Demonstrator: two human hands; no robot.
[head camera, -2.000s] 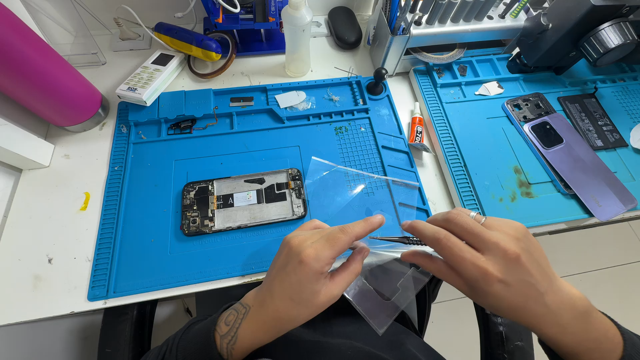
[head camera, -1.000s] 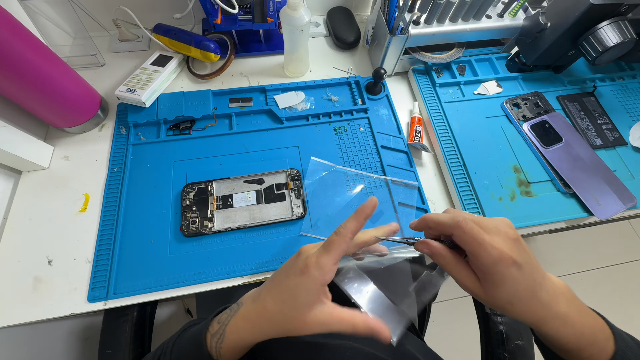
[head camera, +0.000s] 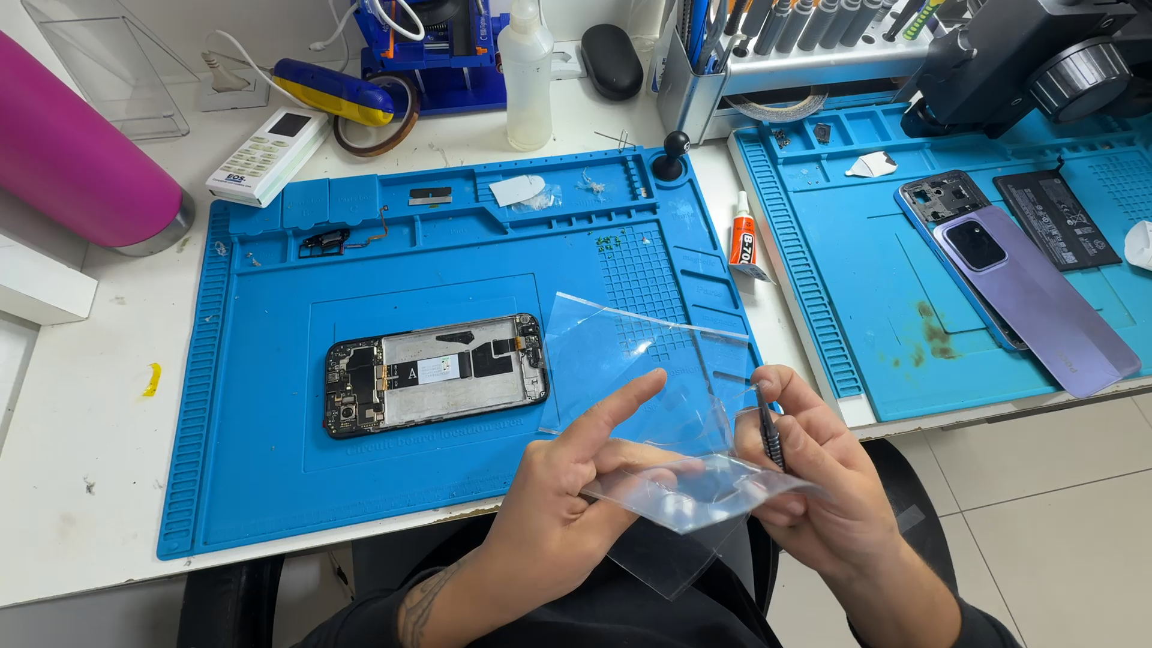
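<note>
My left hand grips a clear plastic film near the mat's front edge, its index finger stretched out. In my right hand are dark tweezers, pointing up, and its fingers also touch the film. Another clear plastic sheet or bag spreads over the right part of the blue silicone repair mat; whether it joins the held film I cannot tell. Left of it lies an opened smartphone, its circuit board and metal frame exposed.
A glue tube lies between the mats. On the second blue mat are a purple phone back cover and a battery. A plastic bottle, remote control and magenta flask line the back and left.
The tweezers have turned from lying roughly level, tips to the left, to pointing upward. The held film has shifted and opened out between my hands. The opened phone has stayed in place.
</note>
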